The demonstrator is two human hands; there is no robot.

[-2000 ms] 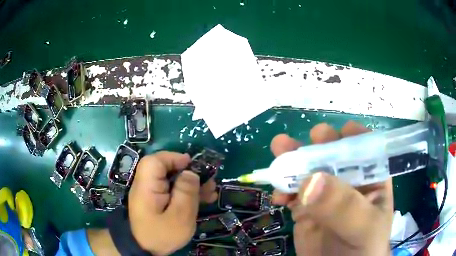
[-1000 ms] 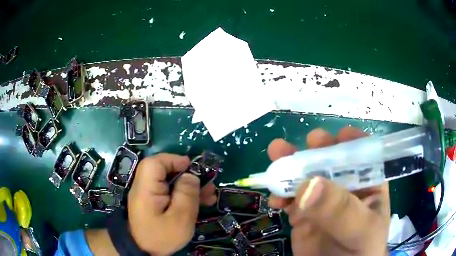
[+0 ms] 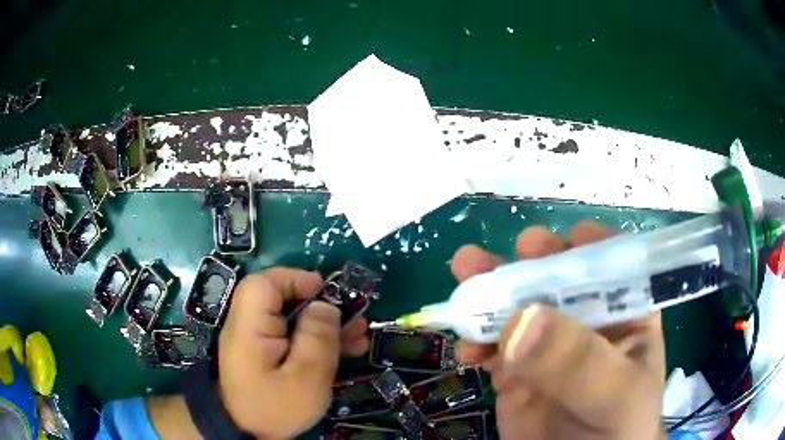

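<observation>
My left hand pinches a small electronic housing between thumb and fingers; the fingers hide part of it. My right hand holds a dispensing syringe with a translucent-white barrel, nearly level and pointing left. Its yellow-green needle ends just right of and below the held housing, beside my left fingertips. Whether the tip touches the housing I cannot tell. The green cap is at the barrel's rear.
Several housings lie at left and several below the needle. A white sheet lies across the chipped white strip. A green surface with white specks is beyond. A yellow-and-blue object is lower left; white wipes and cables are lower right.
The syringe and my right hand have shifted slightly left, the needle tip with them. The held housing has tilted a little. White specks and a housing on the far green surface have moved right.
</observation>
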